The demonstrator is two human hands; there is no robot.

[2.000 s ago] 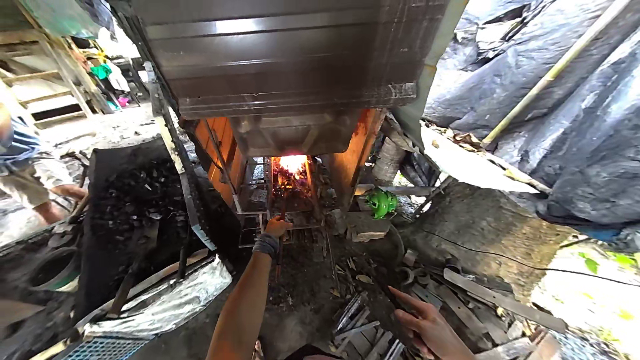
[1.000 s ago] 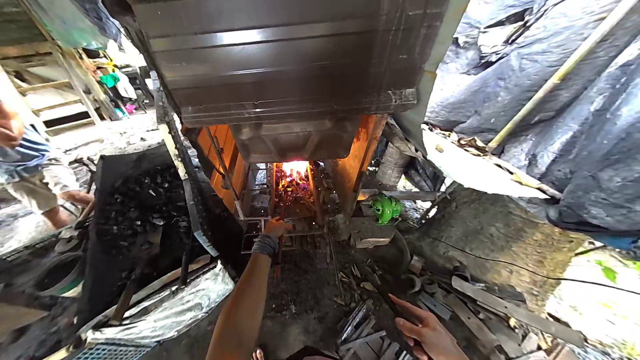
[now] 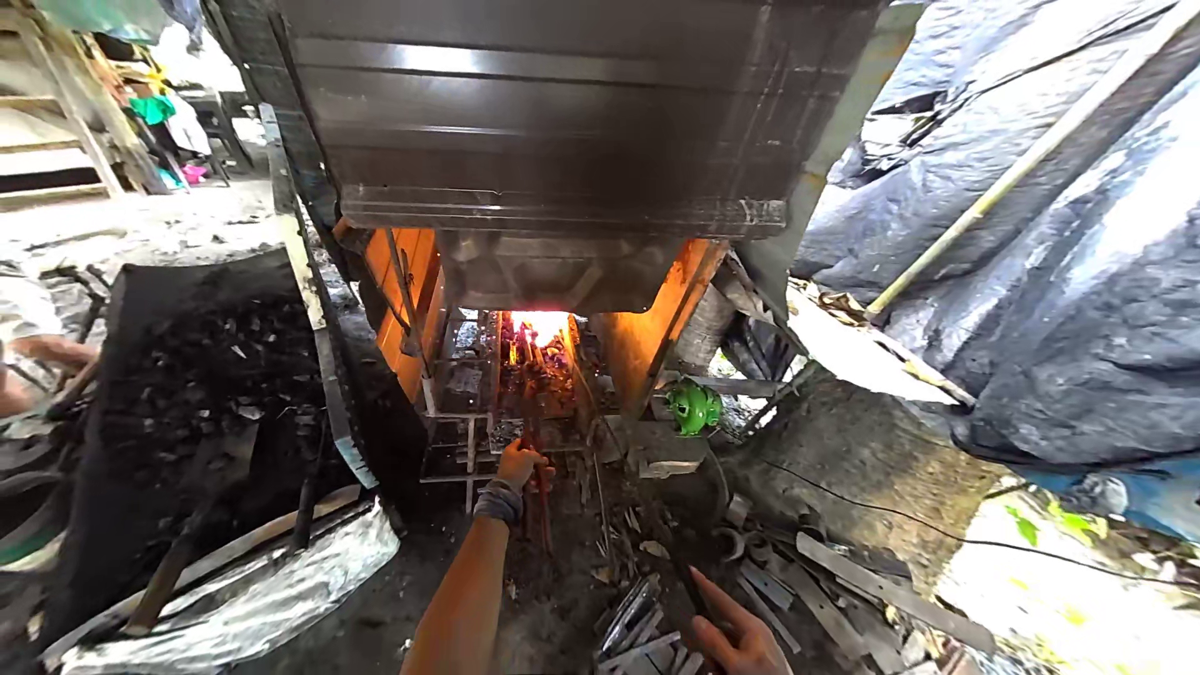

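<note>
My left hand (image 3: pixel 521 465), with a grey band at the wrist, grips a thin reddish metal rod (image 3: pixel 541 497) in front of the forge. The rod points toward the glowing coals (image 3: pixel 539 352) in the narrow fire bed; its far end is hard to make out against them. At the lower right my right hand (image 3: pixel 736 630) is closed around a dark, slender tool (image 3: pixel 682 565), whose far part fades into the dark ground. Over the fire hangs a large sheet-metal hood (image 3: pixel 562 122), with orange-lit side panels (image 3: pixel 656 328) beneath.
A green blower (image 3: pixel 694 407) sits right of the fire. Metal strips (image 3: pixel 844 600) and scraps litter the ground at the lower right. Charcoal (image 3: pixel 225 366) lies on a black sheet at left, with a long-handled tool (image 3: pixel 178 562). Another person's hand (image 3: pixel 56 352) shows at the left edge.
The other person at the left has moved mostly out of view. Both my hands stay in nearly the same places, each still holding its item.
</note>
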